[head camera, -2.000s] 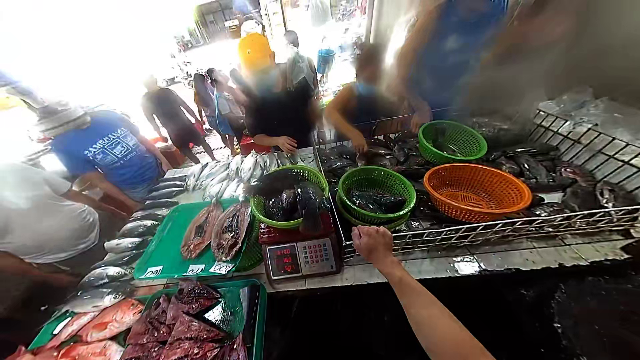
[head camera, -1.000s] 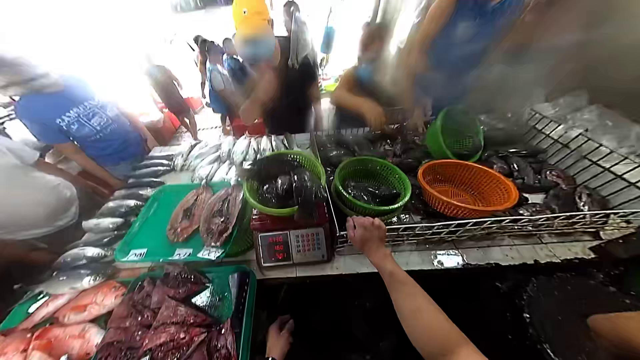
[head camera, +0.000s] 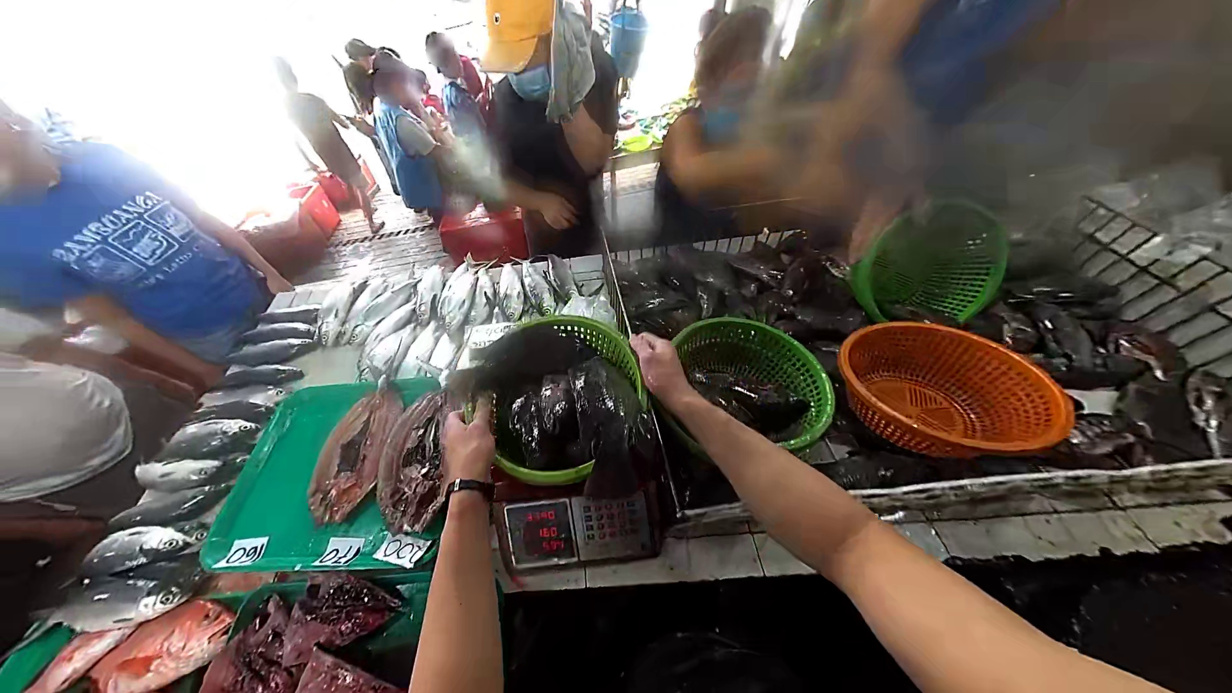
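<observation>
A light green plastic basket [head camera: 568,472] of dark fish [head camera: 553,414] rests on a red digital scale [head camera: 582,529] with a lit display. My left hand [head camera: 469,445], with a dark band at the wrist, grips the basket's left rim. At its right rim is my right hand [head camera: 659,368], fingers curled; the exact hold there is partly hidden. Just right of that hand sits a second green basket [head camera: 794,356] with dark fish in it. An orange basket [head camera: 953,385] without fish stands farther right.
Left of the scale lies a green tray [head camera: 260,500] with split fish and price tags. Silvery fish [head camera: 462,298] lie behind. A wire rack edge [head camera: 1145,274] and a tilted green basket [head camera: 929,260] are at right. Several people stand across the counter, a person in blue [head camera: 144,250] among them.
My left hand has come up from below the counter to the basket on the scale. My right hand has left the rack's front edge for that basket's right side.
</observation>
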